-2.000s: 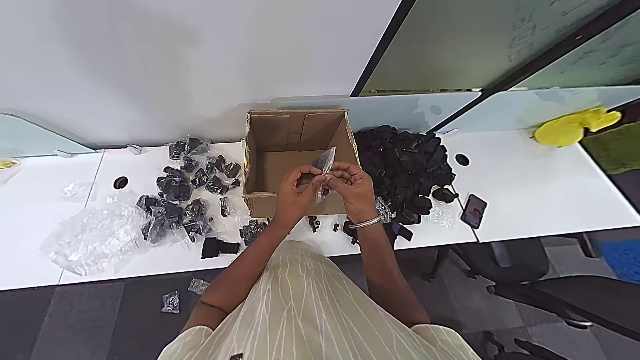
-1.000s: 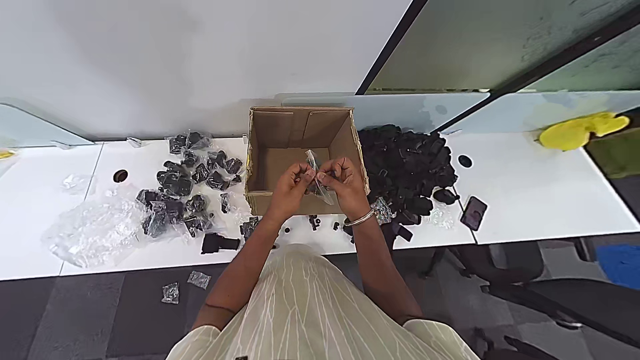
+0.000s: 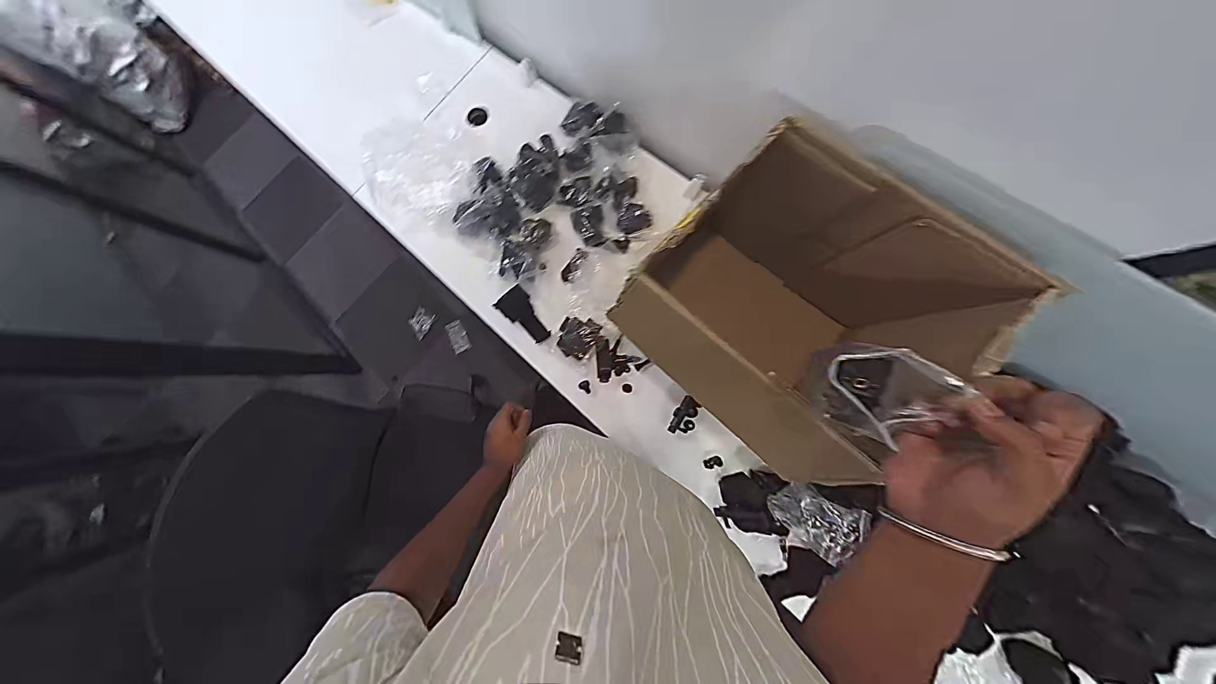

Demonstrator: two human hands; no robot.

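My right hand, with a metal bangle at its wrist, holds a clear plastic bag over the near right corner of an open cardboard box. Something small and dark shows in or behind the bag. My left hand is low beside my clothing at the table's front edge, its fingers curled; whether it holds anything is hidden. Black parts in clear bags lie left of the box. Small black pieces are on the table in front of it.
A heap of black items covers the table right of the box, beside a crumpled clear bag. Empty-looking clear wrappers lie at the table's left. Small packets are on the floor. A black chair stands at lower left.
Both hands were together on the small bag over the box; now they are apart, the left down by my side and the right still with a bag. The view has swung and tilted strongly.
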